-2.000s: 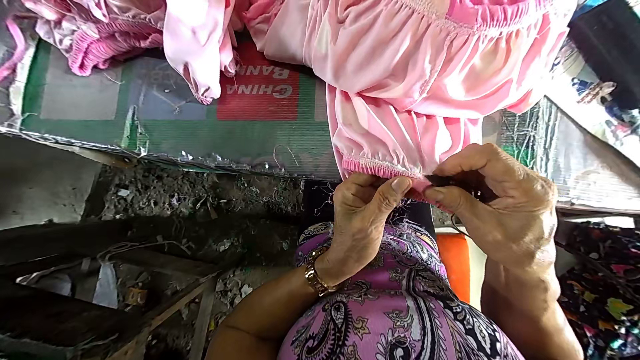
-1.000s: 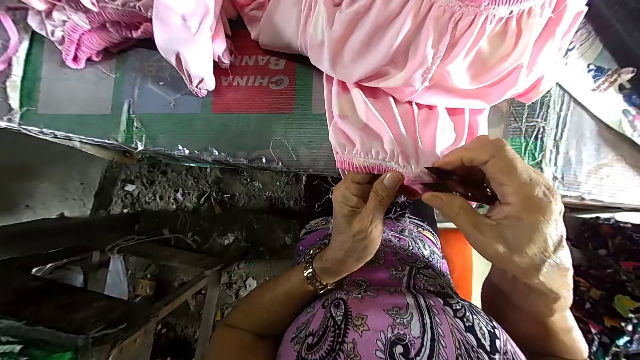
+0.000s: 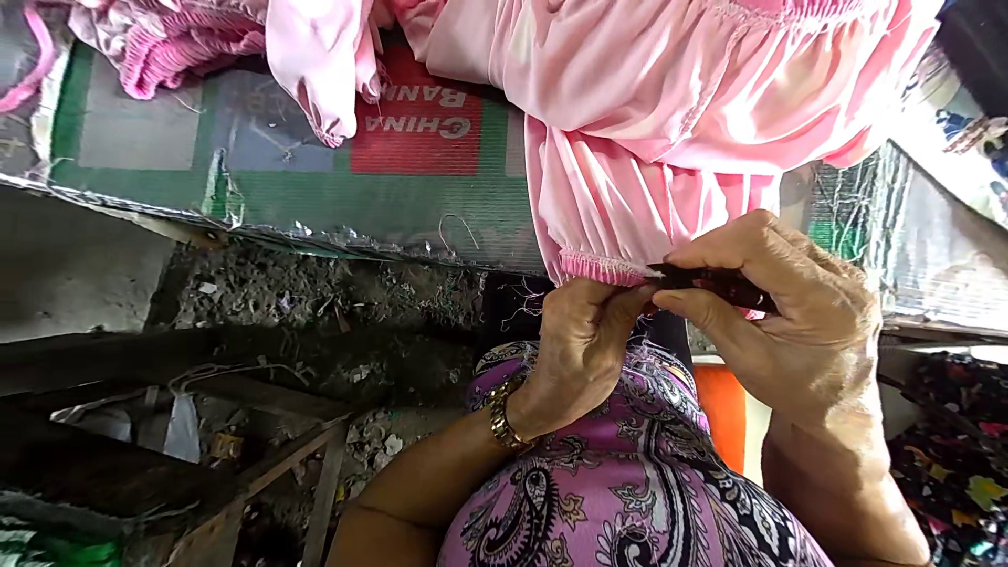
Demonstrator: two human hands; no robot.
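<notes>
A pink satin garment point(image 3: 630, 79) with gathered seams lies over the table's front edge. My left hand point(image 3: 587, 339), with a gold-coloured watch or bracelet at the wrist, pinches the ruffled, elastic-looking hem point(image 3: 602, 268) of its lower part. In my right hand point(image 3: 780, 307) is a small dark tool point(image 3: 720, 285), perhaps thread snips, held between thumb and fingers. Its pointed tip touches or nearly touches the hem, just right of my left fingertips. Loose threads hang below the hem at the left.
The table point(image 3: 378, 201) has a green, printed plastic cover with a frayed edge. More pink gathered cloth point(image 3: 189, 47) lies at the upper left. A wooden frame point(image 3: 323, 472) stands low on the left, above a littered floor. Dark flowered cloth point(image 3: 961, 449) is at the lower right.
Two seconds ago my right fingers were at the hem beside my left; since then the dark tool has come into plain view in my right hand, its tip towards the hem.
</notes>
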